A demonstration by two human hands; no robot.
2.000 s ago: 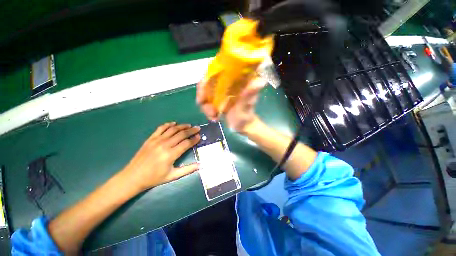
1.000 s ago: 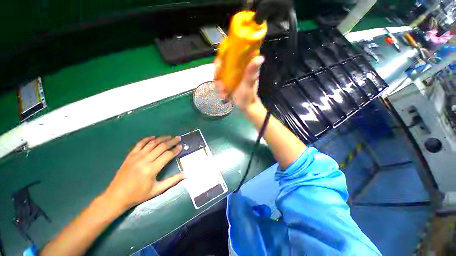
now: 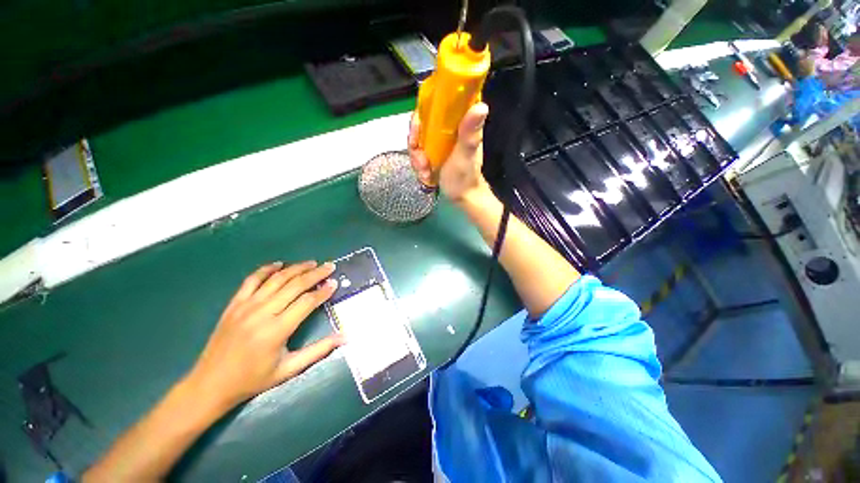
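Observation:
The phone assembly (image 3: 379, 328) lies on the dark green mat, with a white middle and dark ends. My left hand (image 3: 269, 325) rests flat beside it, fingertips on its upper left edge and thumb at its left side. My right hand (image 3: 453, 156) grips the yellow-orange electric screwdriver (image 3: 451, 94), held nearly upright. Its lower end is over the right part of the round speckled screw dish (image 3: 398, 187). The screwdriver's tip is too small to tell against the dish.
A black blister tray (image 3: 603, 160) lies at the right. A black cable (image 3: 490, 274) hangs across the bench. Black inner covers (image 3: 45, 406) lie at the left. Behind the white rail (image 3: 189, 198), the green belt carries a phone (image 3: 72, 179) and a black carrier tray (image 3: 358, 83). A person's blue sleeve shows far right.
My right hand has moved the screwdriver from above the phone's upper end to the screw dish, which has come into clear view. My left hand stays at the phone. The view has shifted.

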